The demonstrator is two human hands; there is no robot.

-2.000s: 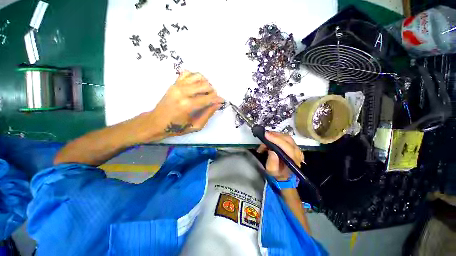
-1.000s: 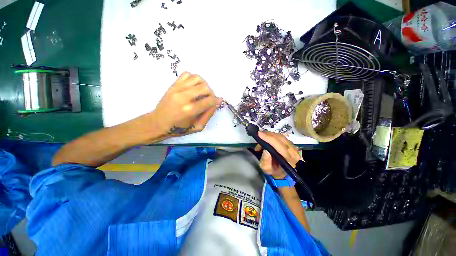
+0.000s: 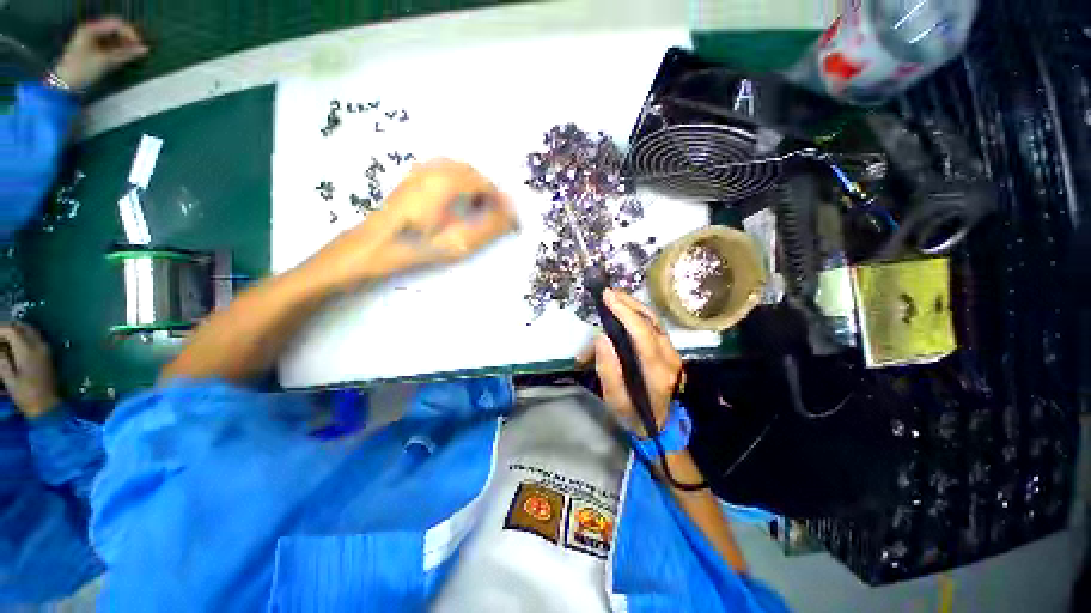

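My right hand (image 3: pixel 640 359) holds a black soldering iron (image 3: pixel 625 347), its thin metal tip over the heap of small dark silvery components (image 3: pixel 586 180) on the white sheet (image 3: pixel 419 323). My left hand (image 3: pixel 449 213) is blurred, above the sheet left of the heap. Its fingers are bent together; whether it holds a small part cannot be seen. Sparse small dark parts (image 3: pixel 363 198) lie on the sheet beyond my left forearm.
A tan ring container (image 3: pixel 754 269) stands right of the heap, a fan (image 3: pixel 706 162) behind it. A yellow sponge (image 3: pixel 906 311) is at right, a plastic bottle (image 3: pixel 891 54) at upper right, a solder wire spool (image 3: pixel 156 290) at left. Another person's hands (image 3: pixel 102 50) show far left.
The view has shifted and tilted, bringing another person's hands in at left. My left hand has moved up, away from the iron tip. The tip now points over the heap.
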